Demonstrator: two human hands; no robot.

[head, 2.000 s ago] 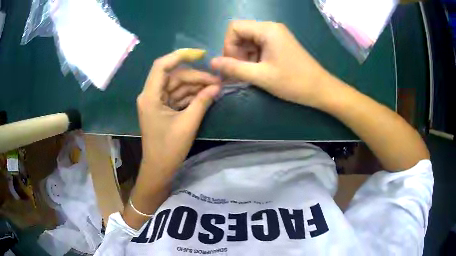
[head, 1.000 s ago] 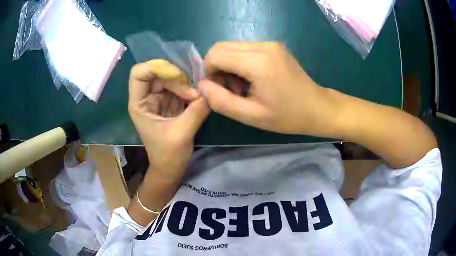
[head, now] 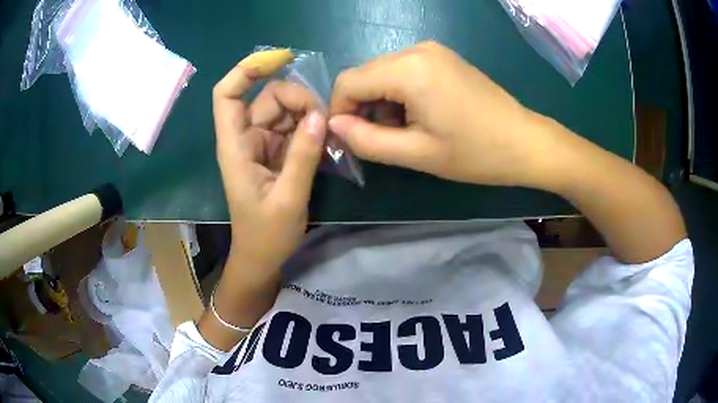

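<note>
A small clear zip-lock bag [head: 343, 160] is held between my two hands above the green table, near its front edge. My left hand [head: 272, 142] pinches it with the thumb against the curled fingers; its index finger, with a yellow covering, is raised. My right hand [head: 429, 118] pinches the bag's side between thumb and index finger. Part of the bag shows behind my left fingers. Whether anything is inside it cannot be told.
A stack of empty zip-lock bags [head: 122, 75] in clear wrap lies at the left of the green table [head: 441, 201]. A second bag stack [head: 563, 31] is at the upper right. A cream padded bar [head: 55, 228] is at the left edge, with an open cardboard box [head: 169, 264] below.
The bag has turned and now hangs toward me below the fingertips. My left index finger has lifted off it. My right hand has moved slightly up.
</note>
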